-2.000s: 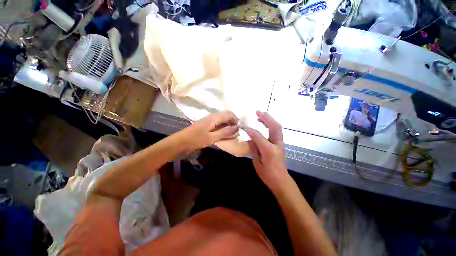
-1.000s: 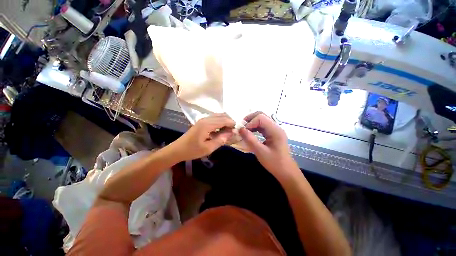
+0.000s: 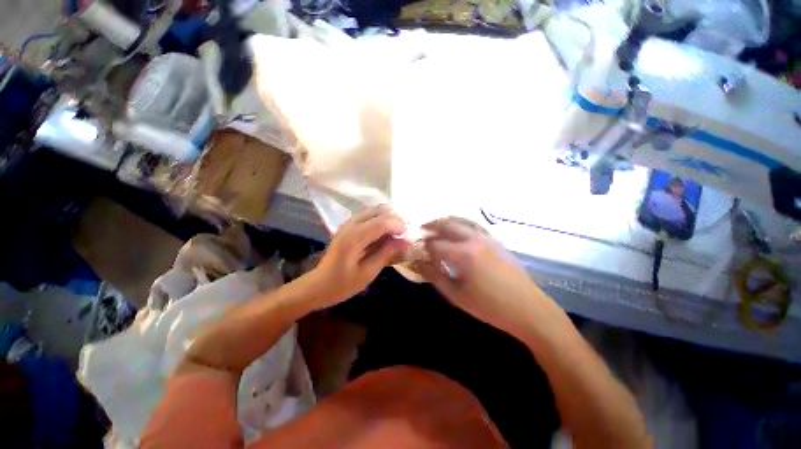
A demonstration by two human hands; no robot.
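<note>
A cream garment piece (image 3: pixel 342 114) lies spread on the machine table, its right part washed out by glare, its near edge at the table's front. My left hand (image 3: pixel 364 250) pinches that near edge between thumb and fingers. My right hand (image 3: pixel 470 263) is beside it, blurred, with its fingertips at the same edge; whether anything else is between the fingers cannot be told. The white sewing machine (image 3: pixel 685 114) stands to the right, its needle area (image 3: pixel 602 175) away from both hands.
A smartphone (image 3: pixel 671 203) with a cable lies right of the needle. A yellow coil (image 3: pixel 762 294) is at the table's right. A small fan (image 3: pixel 167 92) and brown board (image 3: pixel 239 174) are at left. A pale cloth heap (image 3: pixel 202 307) sits lower left, below the table.
The view has shifted and blurred. My hands stay at the cloth's near edge; my right hand has turned, its fingers now bent more over the edge.
</note>
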